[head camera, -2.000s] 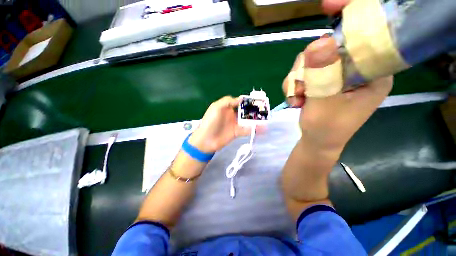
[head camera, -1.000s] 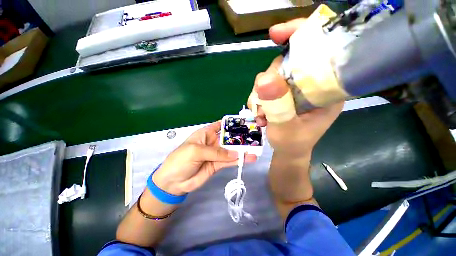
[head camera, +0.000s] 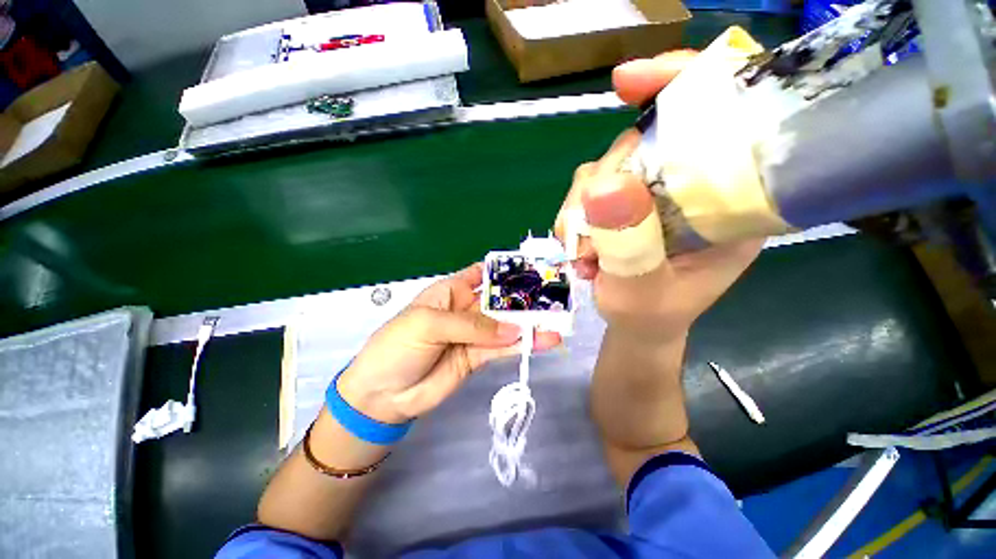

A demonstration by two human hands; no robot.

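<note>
My left hand holds an open white power adapter housing by its near side, fingers under and thumb at its edge. Dark, yellow and coloured parts of the circuit board show inside. The two-pin plug points away from me. A coiled white output cable hangs from the near side over the mat. My right hand, with cream tape on its fingers, grips a large grey glue gun wrapped in cream tape. The thin nozzle is at the housing's upper right corner, partly hidden by fingers.
A pale mat lies beneath my hands. A green belt runs behind. Beyond are a foam-topped tray and cardboard boxes. At left are a loose white cable and a translucent sheet-covered surface. A slim white knife lies at right.
Since two seconds ago, the housing has moved left and nearer me, and the gun has come left to its corner. Since one second ago, the gun has shifted slightly right.
</note>
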